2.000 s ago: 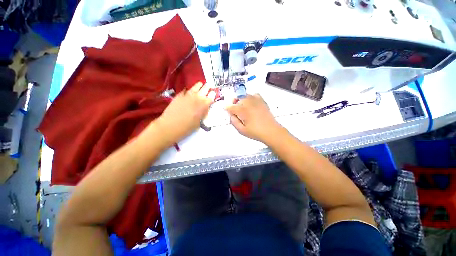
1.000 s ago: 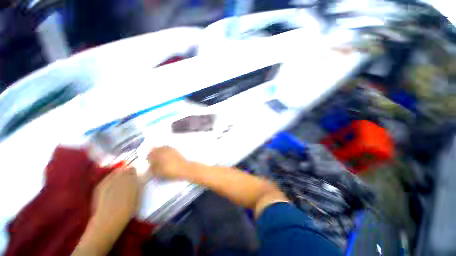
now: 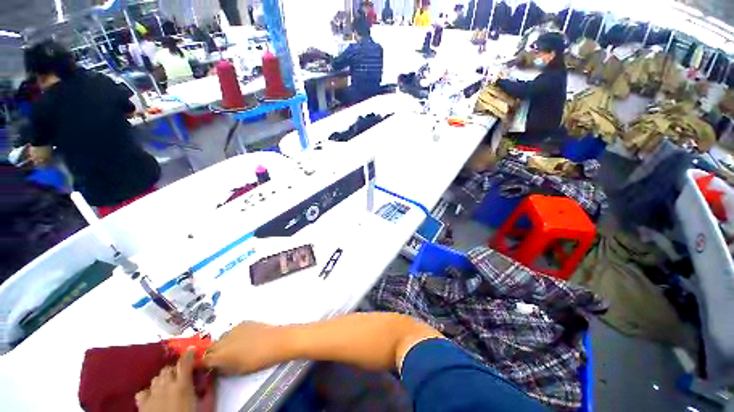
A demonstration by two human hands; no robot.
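The dark red cloth [image 3: 121, 374] lies bunched on the white machine table at the lower left, its right end bright red under the lamp by the needle. My left hand [image 3: 171, 388] lies on the cloth, fingers spread, cut off by the lower edge. My right hand [image 3: 241, 348] is at the cloth's right end beside the presser foot; its fingertips are partly hidden, so its hold cannot be told. The white sewing machine [image 3: 233, 241] with a blue stripe stands behind the hands. The needle area [image 3: 197, 312] is just above the fingers.
A dark phone-like rectangle [image 3: 282, 264] and dark snips [image 3: 330, 263] lie right of the needle. A green case [image 3: 68, 298] is at far left. Red thread cones [image 3: 229, 84] stand behind. Plaid garments [image 3: 499, 322] fill a bin at right, near a red stool [image 3: 547, 233]. Several people sit at other stations.
The view has swung right and up, now showing the factory floor. The red cloth now lies in a smaller visible bunch at lower left. My left hand now lies spread on it.
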